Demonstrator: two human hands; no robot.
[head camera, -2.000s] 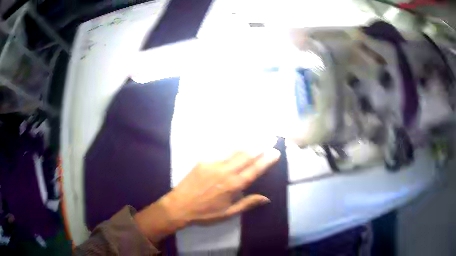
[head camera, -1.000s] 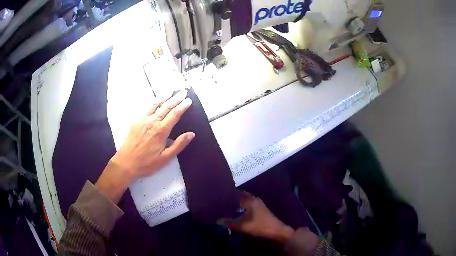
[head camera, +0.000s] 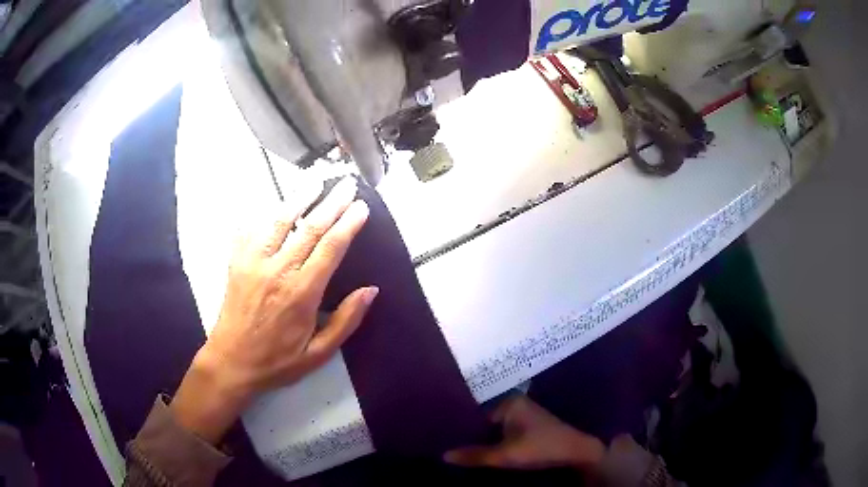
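Note:
A dark purple cloth strip (head camera: 404, 333) runs from under the sewing machine head (head camera: 314, 76) down over the table's front edge. My left hand (head camera: 286, 295) lies flat on the strip's upper part, fingers spread, fingertips close to the presser foot area. The needle is hidden or too small to tell. My right hand (head camera: 533, 439) is at the table's front edge, with the strip's lower end between its fingers. A second dark purple panel (head camera: 138, 266) lies flat to the left of my left hand.
Dark-handled shears (head camera: 661, 128) and red thread snips (head camera: 569, 90) lie on the white table (head camera: 571, 276) to the right of the head. A knurled pale cylinder (head camera: 432, 162) is beside the foot. A small tray (head camera: 804, 119) is at the far right.
Since the blurred earliest frame, the view has swung right and my right hand has come into view. Since one second ago, the view is closer to the machine; both hands keep their places on the strip.

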